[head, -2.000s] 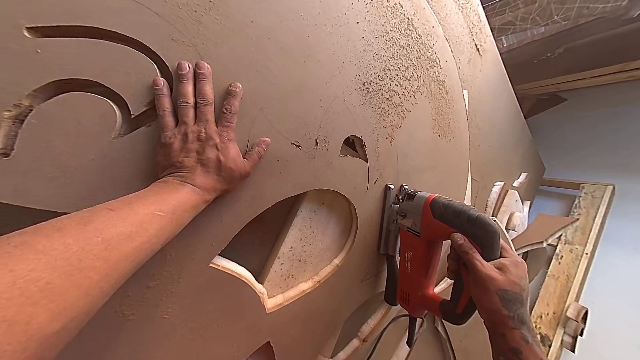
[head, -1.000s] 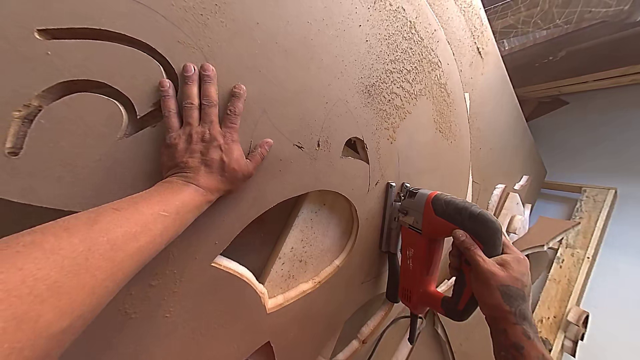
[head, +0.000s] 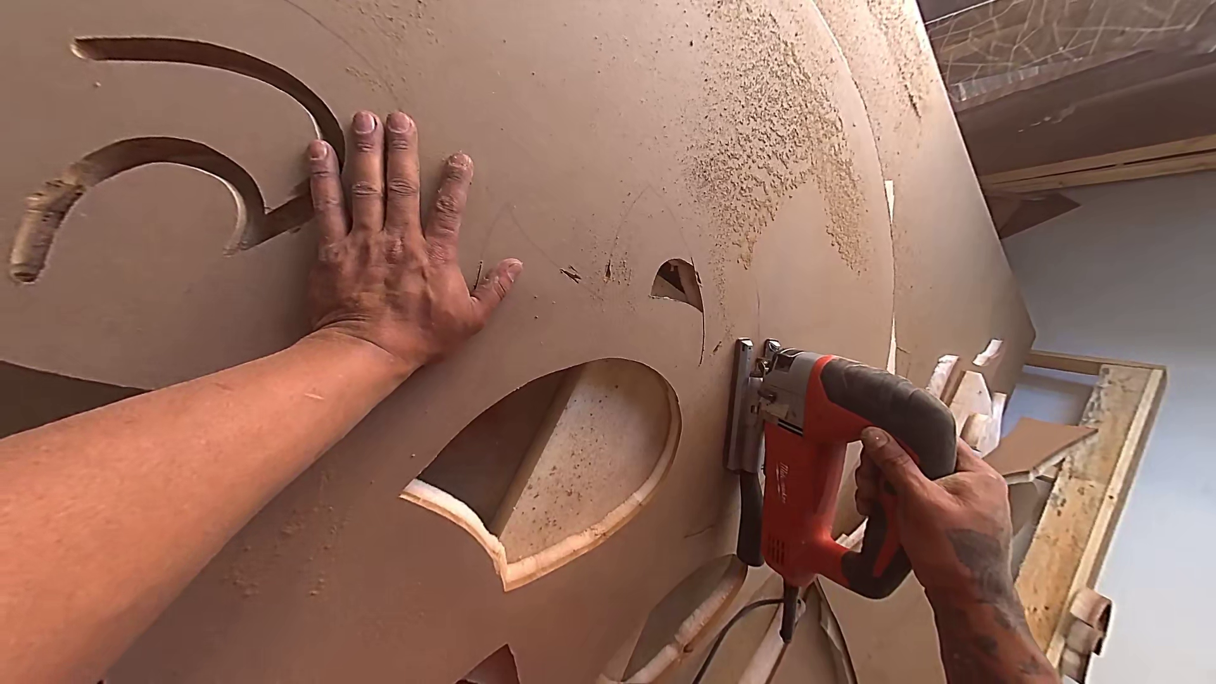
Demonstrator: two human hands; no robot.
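Observation:
My left hand [head: 394,247] lies flat on a large brown sheet panel [head: 570,171], fingers a little spread, its outer fingertips beside a curved slot [head: 228,59]. At the right, my right hand [head: 940,503] is closed around the rear handle of a red and black corded jigsaw [head: 798,475]. The jigsaw's metal base plate rests against the panel, right of a big leaf-shaped cutout [head: 579,465] with pale cut edges. Above and left of the base plate is a small cutout [head: 678,283], with a thin line running down from it. The blade is hidden.
Sawdust [head: 769,133] is scattered over the panel's upper part. The cord [head: 736,632] hangs below the jigsaw, beside further cutouts. Offcuts [head: 1040,446] lie at the right near a wooden frame [head: 1083,484], against a pale blue wall [head: 1121,275]. Pencil-like curves mark the panel.

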